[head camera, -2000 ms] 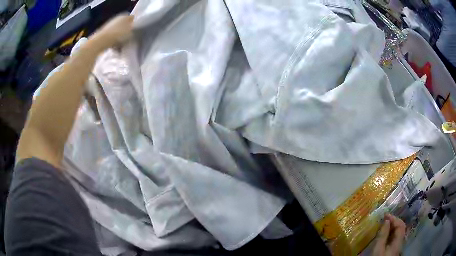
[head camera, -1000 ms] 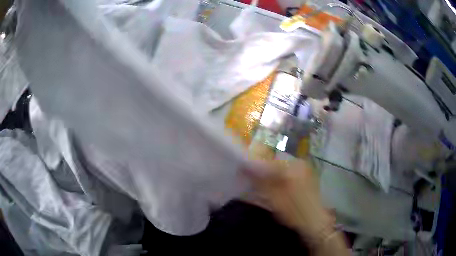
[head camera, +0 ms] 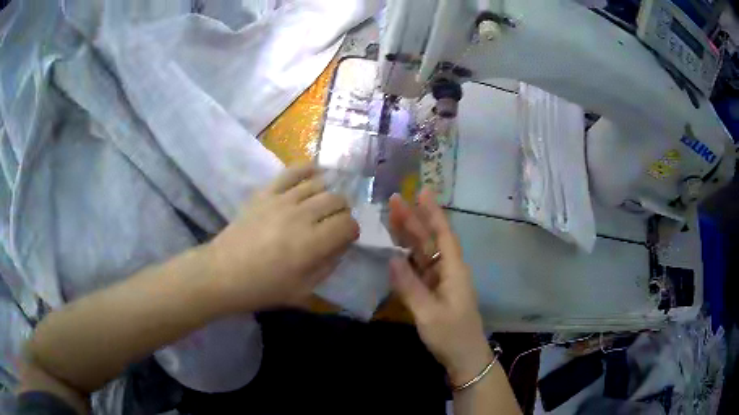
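The pale grey-white garment (head camera: 162, 121) lies crumpled over the left side, its near edge running to my hands. My left hand (head camera: 296, 231) is closed on the garment edge, just in front of the needle plate. My right hand (head camera: 433, 275) has its fingers bent around the cloth's right corner, with thumb and fingertips at a small folded end. The cloth end (head camera: 356, 280) hangs below my hands. The shiny needle plate (head camera: 348, 121) is beyond them. The presser foot and needle area under the machine head is blurred.
The white machine arm (head camera: 559, 49) reaches in from the right. A stack of folded pale strips (head camera: 555, 162) lies under it. Orange tape (head camera: 300, 121) covers the table left of the plate. A control panel (head camera: 681, 40) is at top right. The table's near edge runs below my right hand.
The view has swung right to the machine. My left hand has come in onto the garment edge beside my right hand. The cloth my right hand was pulling across now lies before the needle plate.
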